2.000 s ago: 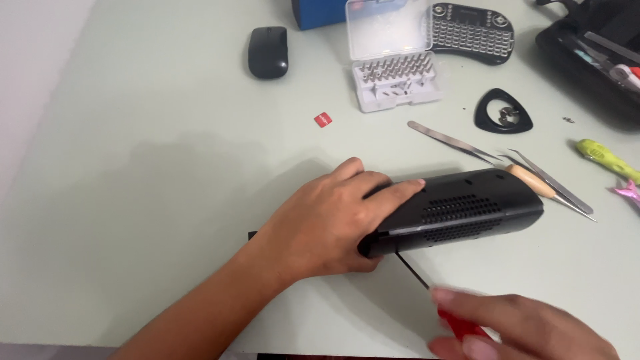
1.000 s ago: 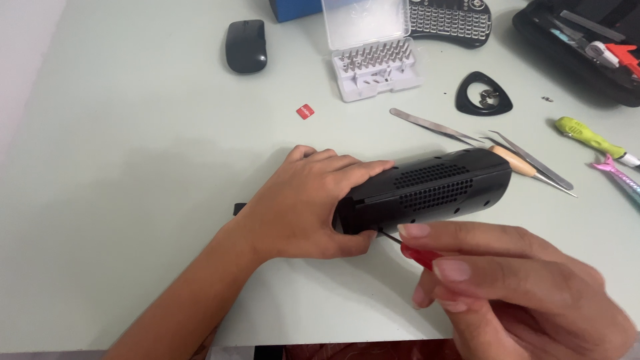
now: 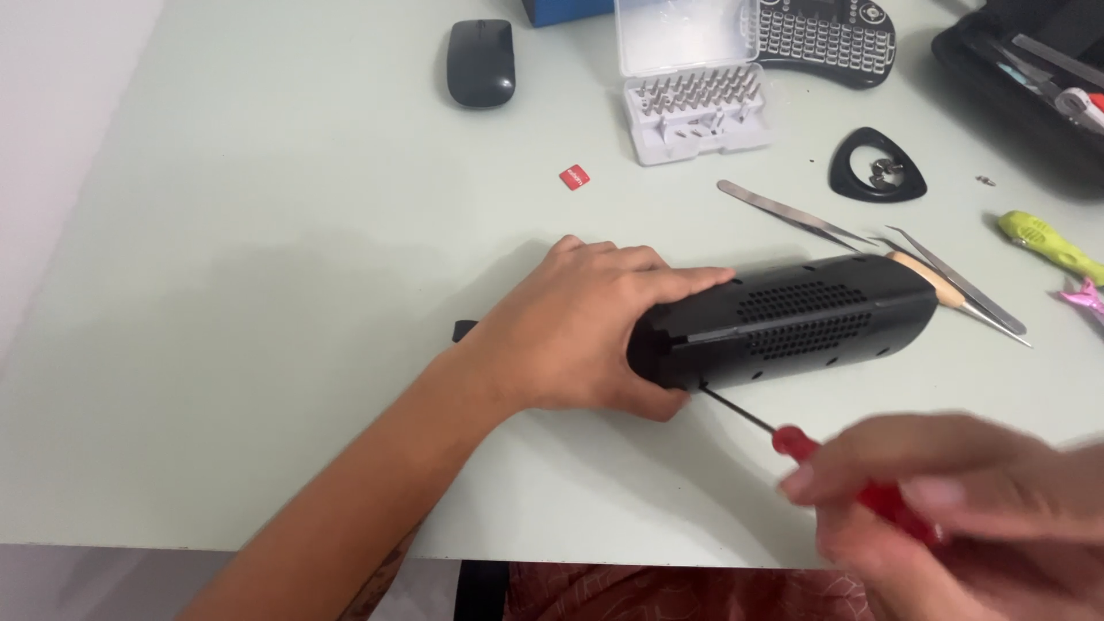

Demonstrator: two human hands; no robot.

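A black plastic housing [image 3: 802,319] with rows of round vent holes lies on its side on the pale table. My left hand [image 3: 586,332] grips its left end, fingers over the top and thumb at the lower edge. In my right hand [image 3: 940,509] is a screwdriver with a red handle [image 3: 795,442]; its thin dark shaft meets a hole near the housing's lower left edge. The tip is hidden in or behind that hole. A wooden-handled awl [image 3: 927,278] and tweezers [image 3: 957,280] lie by the housing's right end, and another pair of tweezers [image 3: 789,210] lies above it.
Behind are a black mouse [image 3: 481,65], an open case of screwdriver bits [image 3: 699,112], a mini keyboard [image 3: 828,43] and a small red card [image 3: 574,178]. A black triangular ring [image 3: 878,166] surrounds small metal parts. A tool case [image 3: 1026,86] and a lime-green handle [image 3: 1048,241] are at the right.
My right hand has drawn back toward the lower right compared with one second ago, so more of the screwdriver's shaft shows. My left hand keeps its grip on the housing.
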